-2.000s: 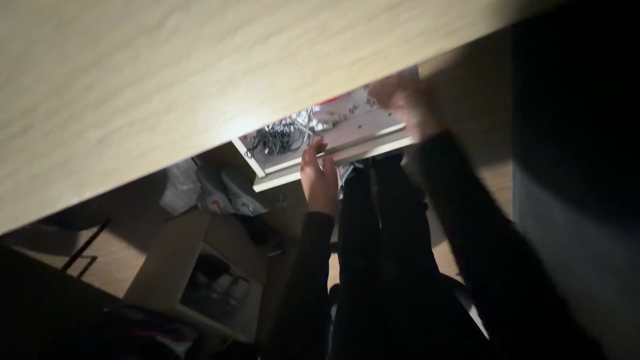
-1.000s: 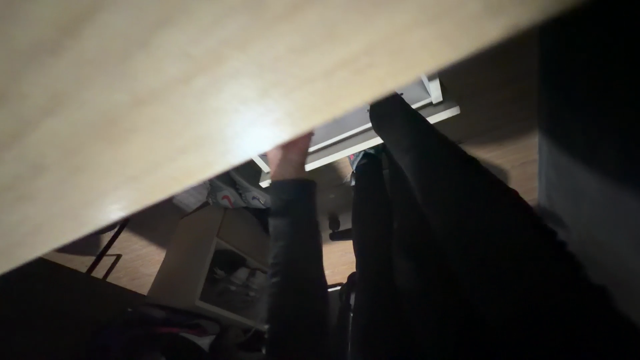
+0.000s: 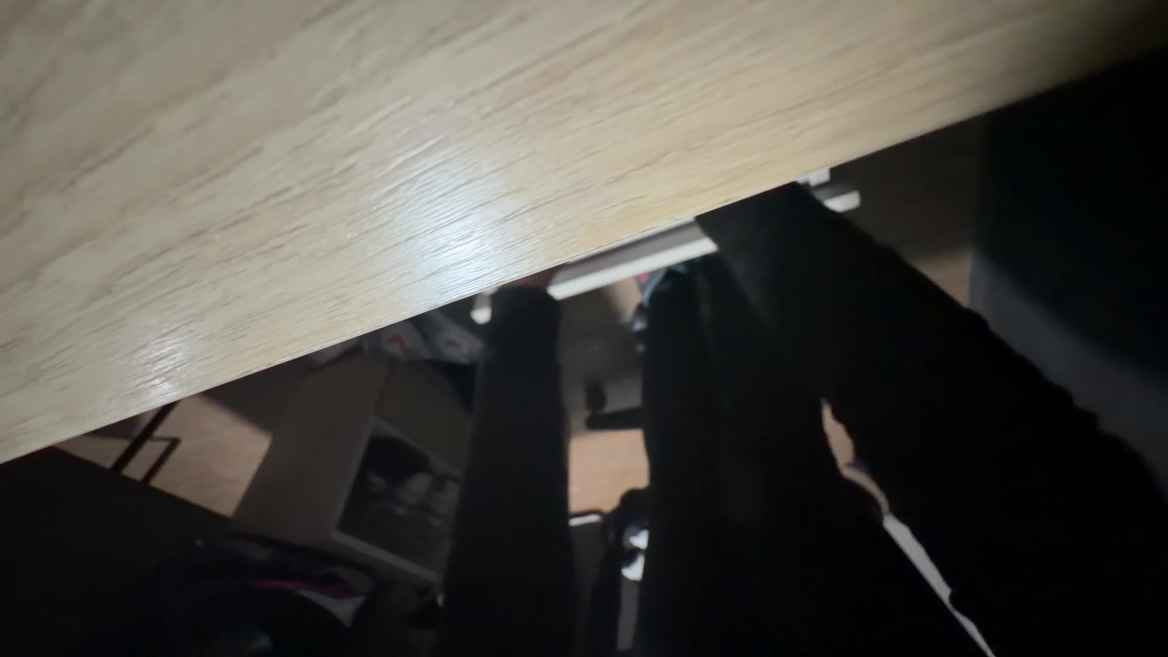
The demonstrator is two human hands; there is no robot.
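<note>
A pale wooden tabletop [image 3: 411,192] fills the upper part of the head view. Below its edge shows the light front edge of a drawer [image 3: 634,263]; its inside is hidden. My left forearm, in a dark sleeve [image 3: 516,438], reaches up to the drawer's left end, and the hand is out of sight at the tabletop's edge. The right dark sleeve [image 3: 821,274] crosses in front of the drawer's right part and passes under the tabletop, which hides my right hand. What either hand touches cannot be seen.
An open-fronted pale cabinet [image 3: 310,447] with things inside stands at the lower left. Above it lie light-coloured bags or wrapped items [image 3: 424,339]. A dark metal frame [image 3: 151,443] stands at the far left. My legs in dark trousers [image 3: 693,438] are below the drawer.
Two seconds ago the drawer showed cables and small items, with both hands over it. Both hands have since gone out of sight under the tabletop, and less of the drawer shows.
</note>
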